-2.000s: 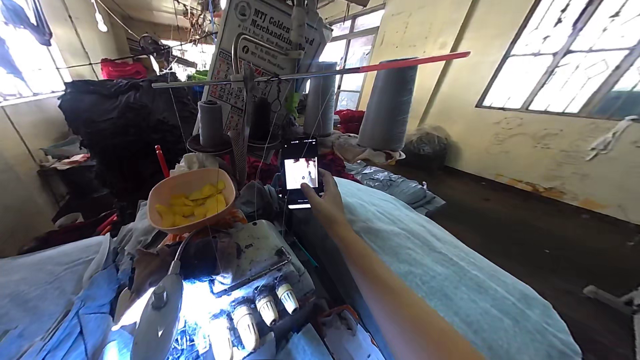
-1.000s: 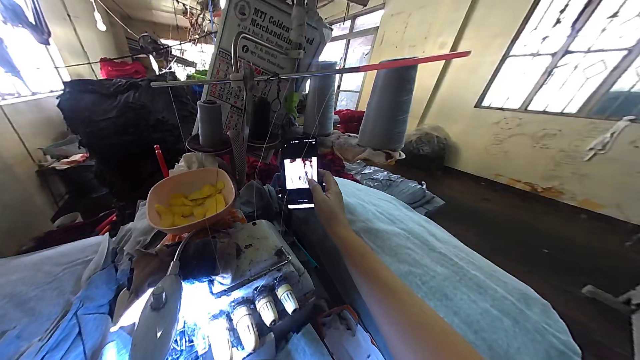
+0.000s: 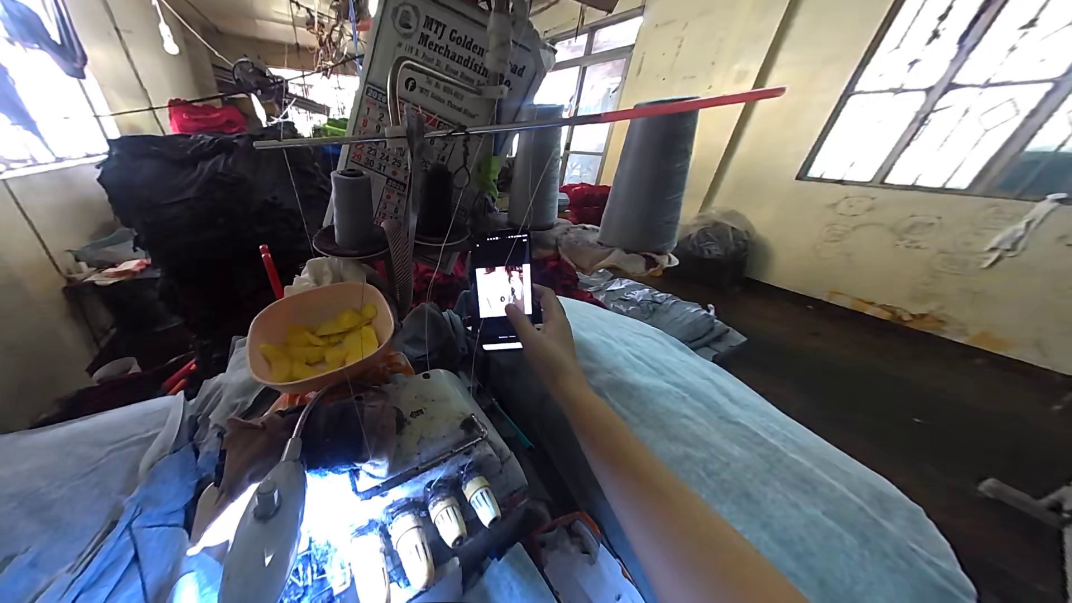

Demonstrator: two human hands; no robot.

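My right hand is at the middle of the view, its thumb over the lower part of the lit screen of a smartphone, its fingers at the phone's right edge. Whether the hand bears the phone's weight is not plain. The phone stands upright behind an overlock sewing machine with several tension dials. A lit gooseneck lamp shines on the machine. Left of the phone, a pale orange plastic bowl holds yellow pieces of food. My left hand is out of view.
Cones of grey thread stand behind the machine under a metal rod with a red end. Light blue fabric covers the surface at right; more blue fabric lies at left. A printed calendar stands behind.
My right thumb has shifted a little over the phone's screen. The phone, bowl and machine stay where they were.
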